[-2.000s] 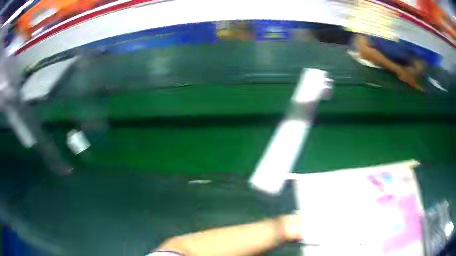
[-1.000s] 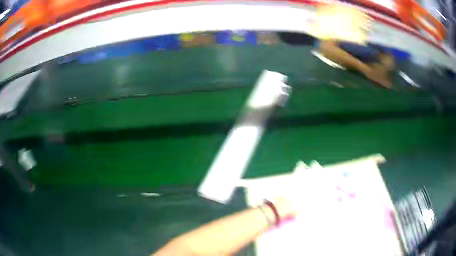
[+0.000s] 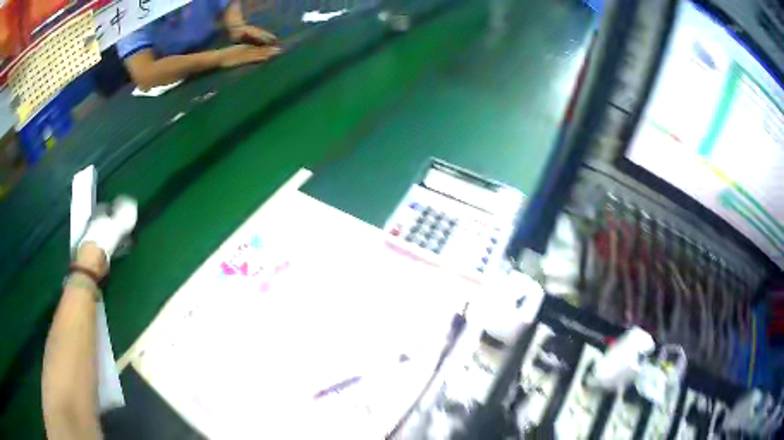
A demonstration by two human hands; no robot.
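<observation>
My left hand (image 3: 110,229), in a white glove with bands at the wrist, is at the far left, over or beside the upper part of a long white bar (image 3: 83,196) on the green belt. Blur hides its fingers and whether it grips anything. My right hand is not in view. White adapters (image 3: 509,302) stand at the lower right by the black panel, some with cords. Another adapter (image 3: 626,352) is on the socket rows. A large printed sheet (image 3: 284,335) lies in front, with a slim dark pen-like stick (image 3: 338,388) on it.
A calculator (image 3: 451,223) lies beyond the sheet. A bright monitor (image 3: 718,129) stands at the right above red and grey cables (image 3: 662,275). Another person's forearms (image 3: 206,62) rest across the belt at the upper left.
The view has swung right, bringing in the monitor, cables and socket rows. My left hand has moved off the sheet to the upper part of the white bar.
</observation>
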